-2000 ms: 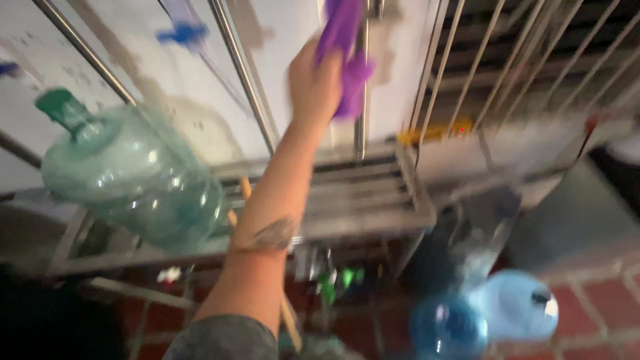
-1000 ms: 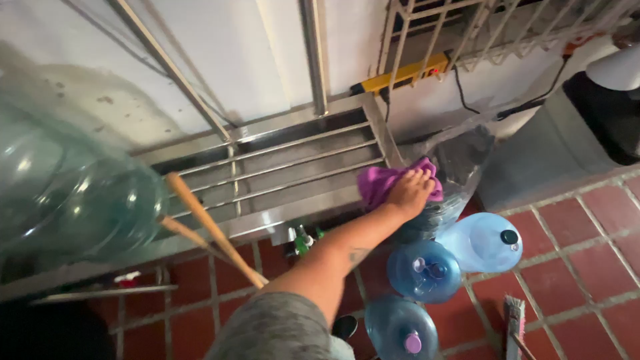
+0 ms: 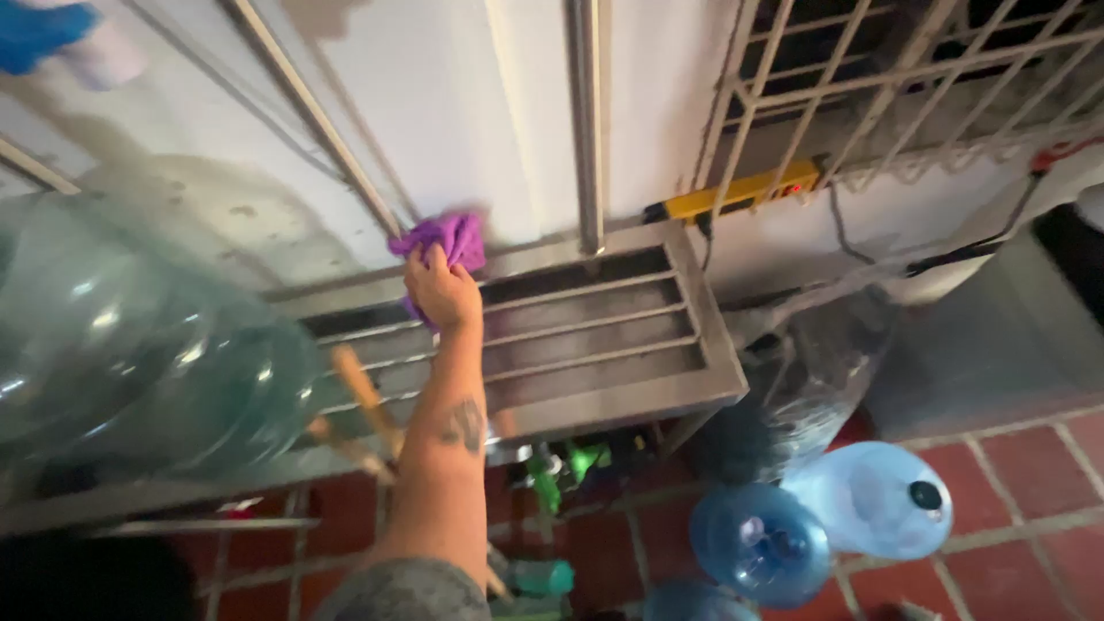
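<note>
A bunched purple cloth (image 3: 448, 241) is gripped in my left hand (image 3: 444, 289), which reaches over a metal slatted rack (image 3: 720, 345). The cloth is at the rack's back edge, by the foot of a slanting metal bar (image 3: 319, 121) against the white wall. Its lower end hangs beside my wrist. To the left of my arm, a large clear greenish water jug (image 3: 147, 345) lies over the rack, near two wooden sticks (image 3: 366, 388). My right hand is out of view.
A yellow power strip (image 3: 737, 194) with a red light is by the wall beneath a white metal grille (image 3: 862, 95). Blue water jugs (image 3: 759, 543) stand on the red tiled floor, beside a plastic-wrapped item (image 3: 819, 371) and a grey bin (image 3: 975, 345). Green objects (image 3: 561, 474) lie below the rack.
My left hand, with the purple cloth, has moved left from the rack's right end to its back edge near the slanting bar. Two seconds ago it was higher, at the upright bar.
</note>
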